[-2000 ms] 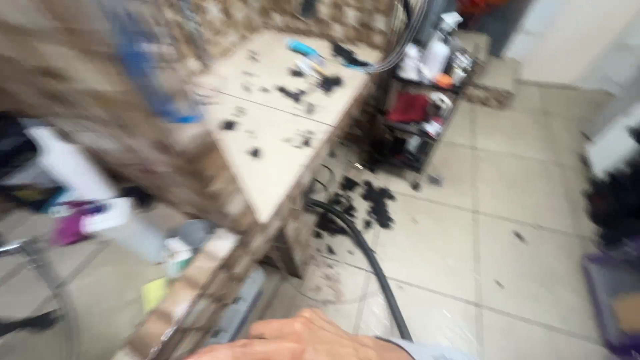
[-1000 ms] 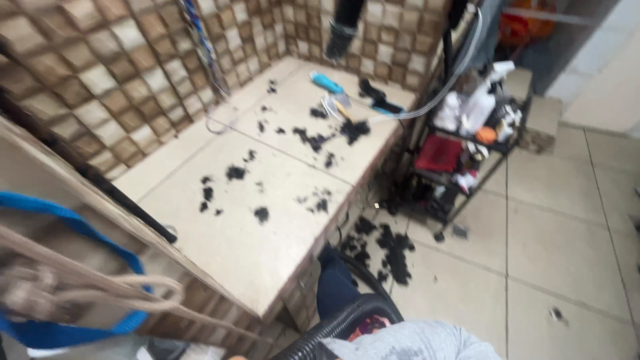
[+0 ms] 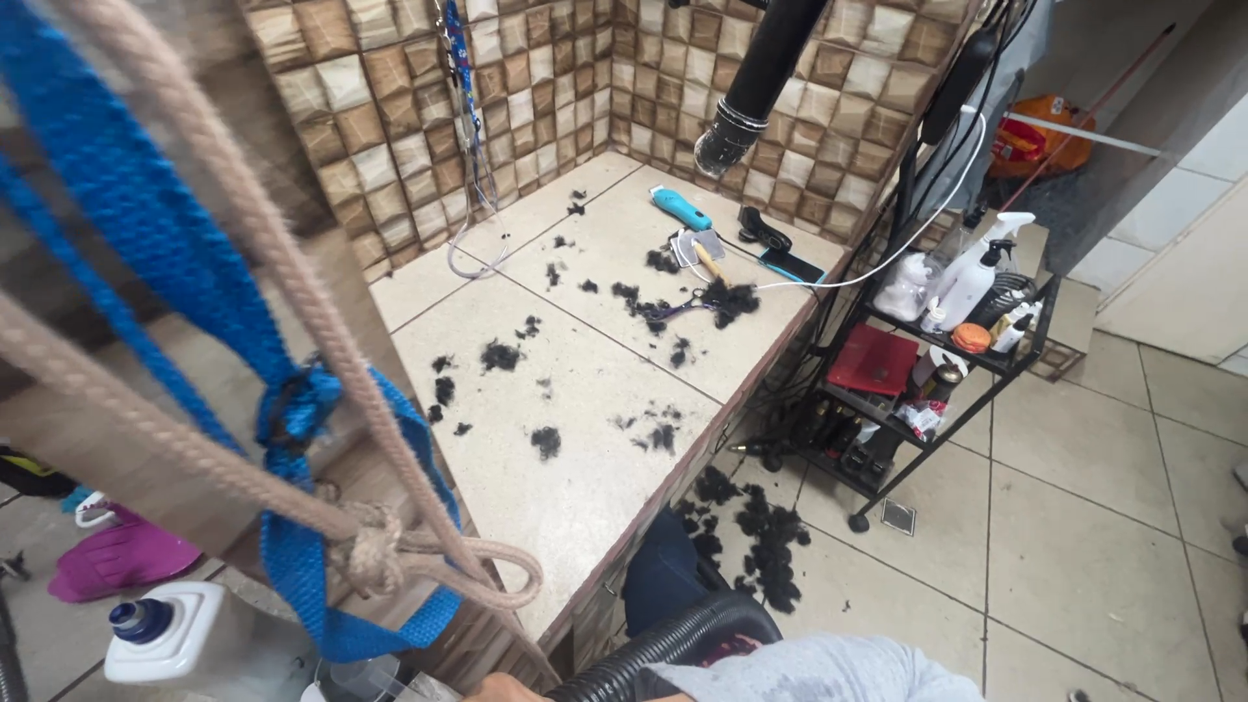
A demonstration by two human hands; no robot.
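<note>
My right hand (image 3: 505,688) shows only in part at the bottom edge, beside a black corrugated hose (image 3: 673,639) and below a beige rope (image 3: 375,551); its fingers are cut off. A grey sleeve (image 3: 819,668) lies right of the hose. My left hand is out of view. Tufts of black hair (image 3: 501,356) are scattered over the tiled table (image 3: 604,409). Toward its back lie a turquoise hair clipper (image 3: 681,209), scissors (image 3: 682,306), a wooden-handled slicker brush (image 3: 704,257) and a black phone-like object (image 3: 792,265). A blue strap (image 3: 292,487) hangs at the left with the knotted rope.
A black wheeled cart (image 3: 936,439) with spray bottles (image 3: 965,283) and a red case (image 3: 873,359) stands right of the table. A black pipe (image 3: 760,73) hangs over the back. More black hair (image 3: 770,546) lies on the floor. A white jug (image 3: 166,634) is at lower left.
The view has swung strongly. My right hand, plainly seen two seconds ago, is now mostly below the bottom edge. The rope and blue strap now fill the left side.
</note>
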